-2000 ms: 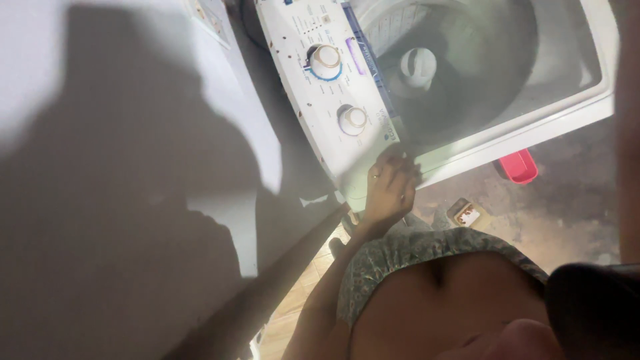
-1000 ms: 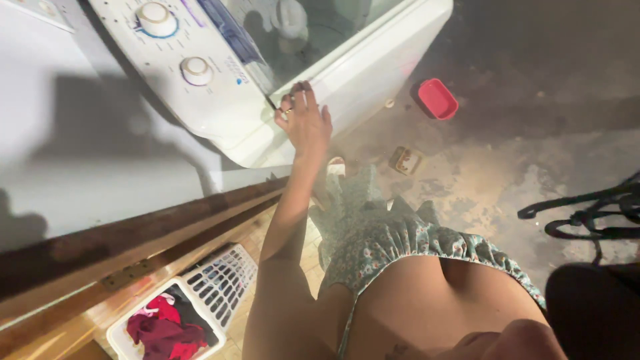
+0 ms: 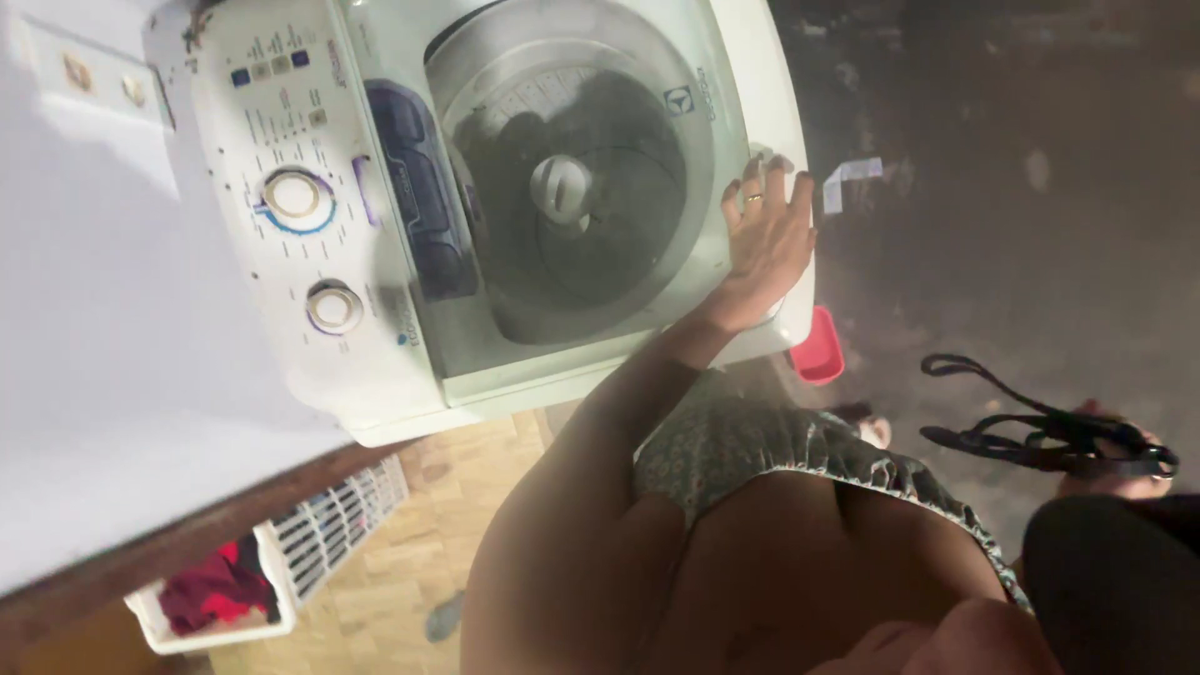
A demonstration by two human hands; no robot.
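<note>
A white top-loading washing machine (image 3: 394,375) fills the upper middle, its see-through lid (image 3: 694,169) down over the drum. My left hand (image 3: 769,230), a ring on one finger, rests on the lid's front edge with its fingers spread. The control panel with two round knobs (image 3: 295,195) lies on the machine's far left side. At the lower right my right hand (image 3: 1116,459) is closed around a bundle of black straps (image 3: 1031,431).
White plastic baskets (image 3: 286,581) stand at the lower left, one holding red and dark cloth (image 3: 220,591). A red plastic tub (image 3: 818,347) sits on the floor beside the machine. A pale wall (image 3: 84,328) is at the left.
My left hand has moved from the machine's side edge near the panel to the lid's front edge. The lid now lies over the drum. The bundle of straps shows more fully, with my right hand.
</note>
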